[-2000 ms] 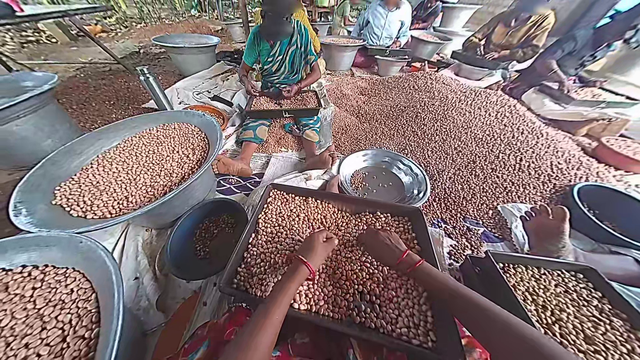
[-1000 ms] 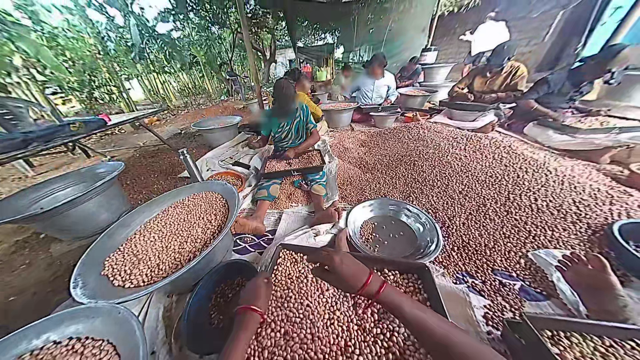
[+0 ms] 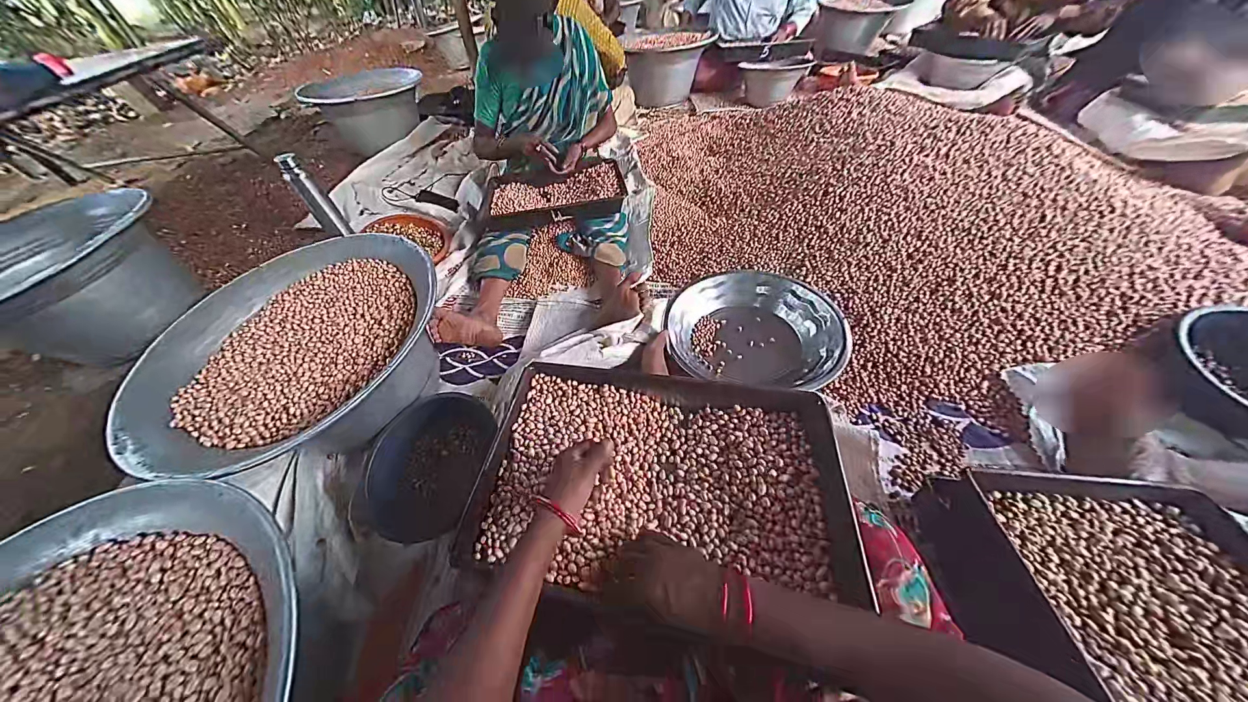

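A dark rectangular tray (image 3: 850,507) full of small round brown nuts or seeds (image 3: 746,468) stands before me. My left hand (image 3: 580,475), with a red bangle at the wrist, rests on the nuts left of the tray's middle. Its fingers are bent in; whether they hold any is hidden. My right hand (image 3: 658,575), with red bangles, is low over the near edge of the tray, and its fingers are blurred and partly hidden. Beyond the tray sits a shiny metal bowl (image 3: 829,336) with a few nuts in it. A dark blue basin (image 3: 390,497) is at the tray's left.
Large metal basins of nuts (image 3: 127,419) (image 3: 278,546) stand at the left. A heap of nuts (image 3: 926,224) spreads over the right. Another tray (image 3: 1033,575) lies at the right. A person (image 3: 546,88) sits opposite with a tray (image 3: 585,210); other people sit behind.
My right hand has moved from the tray's far side to its near edge. My left hand has come in over the nuts from the left side. The view has tilted down since one second ago.
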